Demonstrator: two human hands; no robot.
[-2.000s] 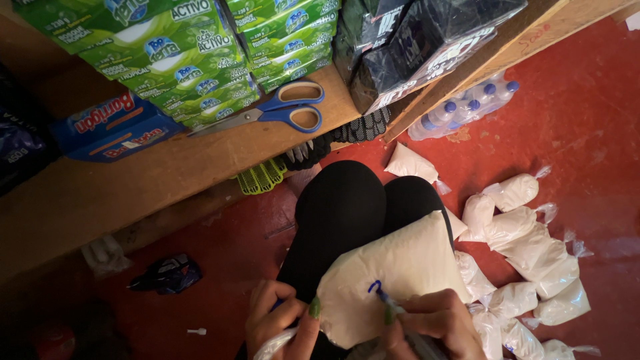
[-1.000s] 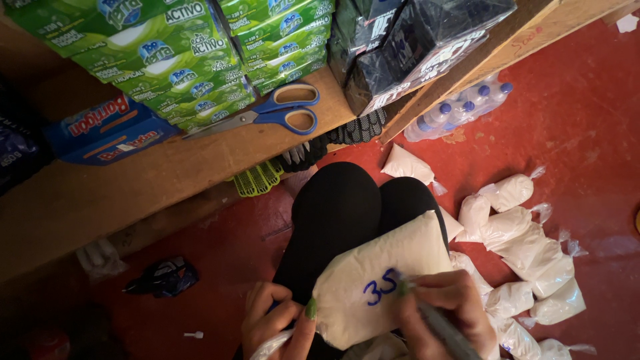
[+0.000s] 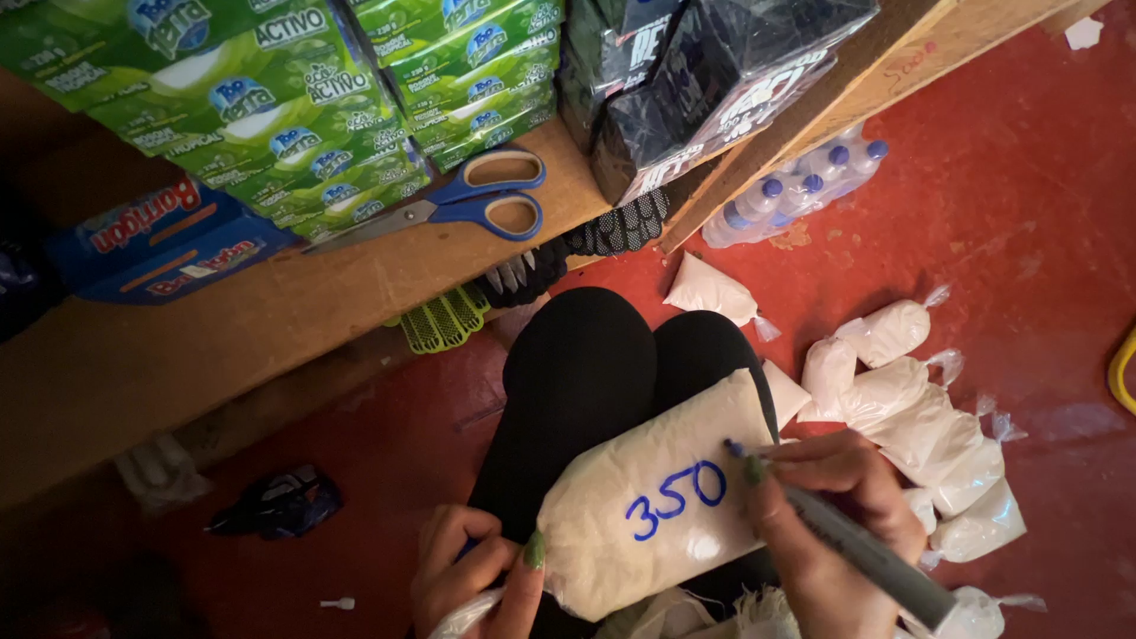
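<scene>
A clear plastic bag of pale powder [image 3: 612, 550] lies across my black-clad thighs, with a blue handwritten number on its upper face. My left hand [image 3: 484, 564] pinches the bag's gathered end at its lower left; something blue shows between the fingers, too hidden to name. In my right hand [image 3: 830, 524] is a grey marker pen [image 3: 874, 559], its blue tip at the bag's surface, just past the last digit. Several similar filled bags [image 3: 919, 435] lie on the red floor to the right, some with knotted tops.
A wooden shelf [image 3: 222, 355] holds blue-handled scissors [image 3: 444, 209], green soap boxes [image 3: 293, 115], blue packets [image 3: 169, 248] and dark wrapped packs [image 3: 692, 98]. Gloves [image 3: 444, 319] hang beneath its edge. Wrapped bottles [image 3: 799, 191] and a dark package [image 3: 280, 504] are on the floor.
The blue writing has grown from one partial mark to a full three-digit number. My right hand has moved rightward along the bag with the marker, while my left hand stays at the gathered end.
</scene>
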